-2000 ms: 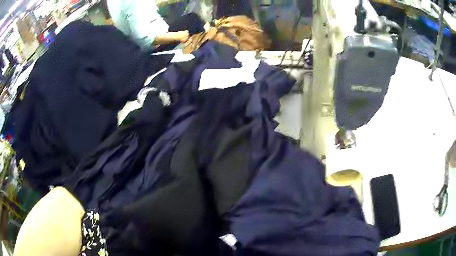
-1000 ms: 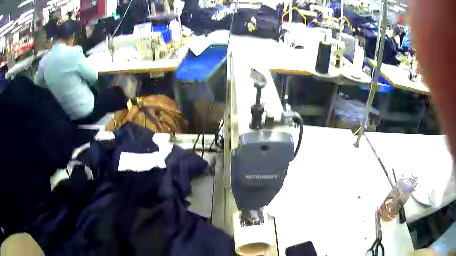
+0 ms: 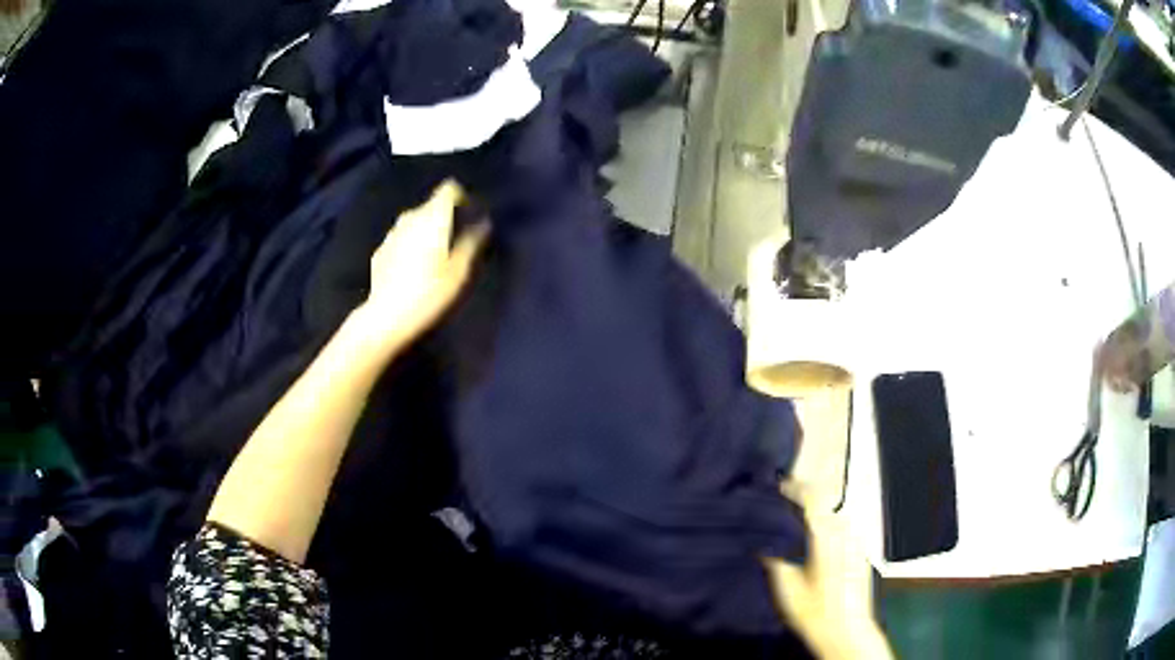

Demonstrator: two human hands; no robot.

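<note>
A dark navy garment (image 3: 606, 387) lies heaped over the table and lap. A white piece (image 3: 464, 114) shows on it at the upper middle. My left hand (image 3: 423, 258) is on the dark cloth below the white piece, thumb and fingers pinching toward the cloth; whether it grips a fold is blurred. My right hand (image 3: 825, 580) is at the garment's lower right edge, its fingers on the navy cloth and partly behind it. The sewing machine's grey head (image 3: 902, 142) stands to the right, with a cream cylinder (image 3: 799, 348) below the needle area.
A black phone (image 3: 916, 467) lies on the white table (image 3: 1018, 335) right of the cylinder. Scissors (image 3: 1077, 475) and a pinkish bottle (image 3: 1131, 356) are at the right. More dark cloth (image 3: 103, 155) is piled at left. A thin stand rises at upper right.
The view has turned down and back to the left from the far tables. Both hands have come into view at the navy garment.
</note>
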